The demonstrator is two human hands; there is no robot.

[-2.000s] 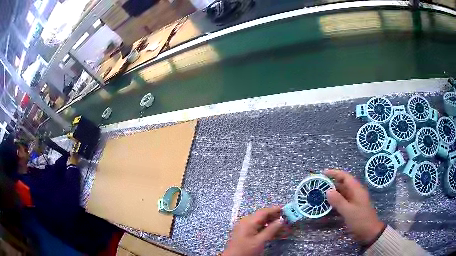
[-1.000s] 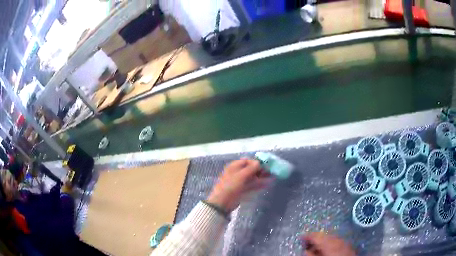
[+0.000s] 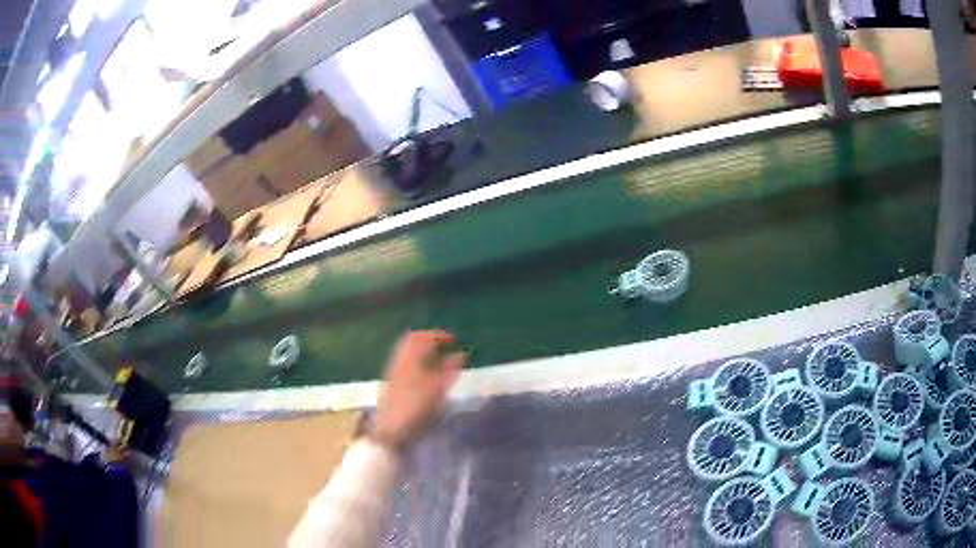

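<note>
A pale teal fan head assembly (image 3: 661, 276) lies on the green conveyor belt (image 3: 514, 262), its short neck pointing left. My left hand (image 3: 415, 387) is blurred and reaches over the near white rail of the belt, left of that fan head. No object shows in it, but blur hides whether its fingers are apart. My right hand is not in the picture. Many fan heads (image 3: 792, 415) lie close together on the bubble-wrap bench cover (image 3: 578, 450) at the right.
Two small pale rings or grilles (image 3: 285, 351) lie farther left on the belt. A cardboard sheet (image 3: 252, 471) covers the bench's left part. A black and yellow object (image 3: 139, 412) stands at the bench's left end, beside a person in dark clothes (image 3: 75, 498). A grey post rises at the right.
The fan head left my left hand and now lies on the belt. My left hand moved left. My right hand went out of view. The view tilted up, and the housing ring on the cardboard left the picture.
</note>
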